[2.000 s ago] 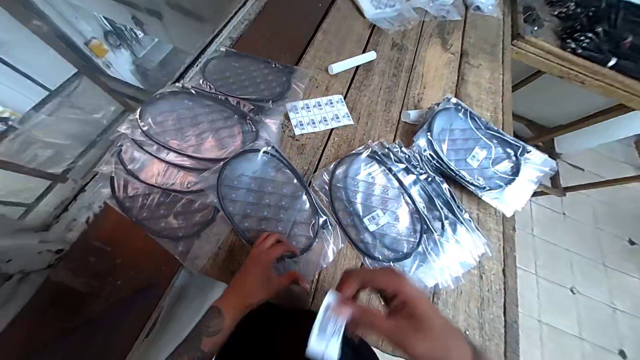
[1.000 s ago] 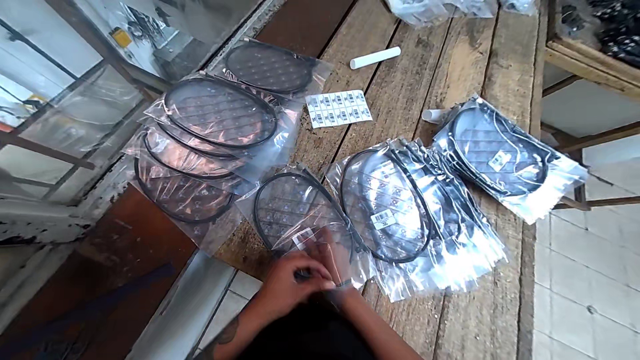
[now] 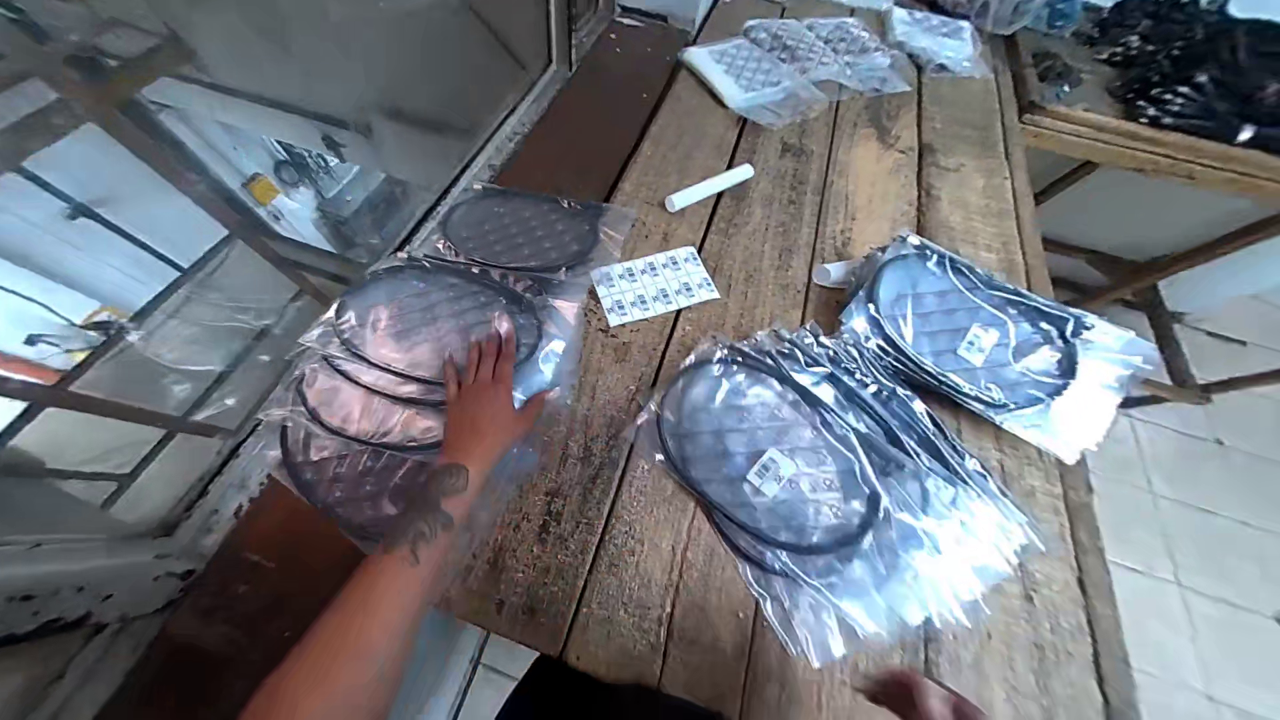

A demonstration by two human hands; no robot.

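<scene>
My left hand (image 3: 487, 400) lies with spread fingers on the top plastic bag of an overlapping pile at the left; each bag holds a coiled black cable (image 3: 340, 340). At the bottom edge, only part of my right hand (image 3: 920, 695) shows, blurred, below the middle stack. That fanned stack of clear bags with black cables (image 3: 770, 455) has a barcode label on its top bag. Another stack of bagged cables (image 3: 975, 335) sits farther right, also labelled. A sheet of barcode stickers (image 3: 655, 286) lies between the pile and the stacks.
A white tube (image 3: 709, 187) lies beyond the sticker sheet on the plank table (image 3: 770, 220). Another white piece (image 3: 832, 273) touches the right stack. Clear bags (image 3: 750, 75) lie at the far end. A window frame borders the left; a wooden rack (image 3: 1150, 140) with black items stands right.
My left hand has moved left onto the pile, and my right hand has moved right to the bottom edge. The bag that was under my hands no longer lies between the pile and middle stack.
</scene>
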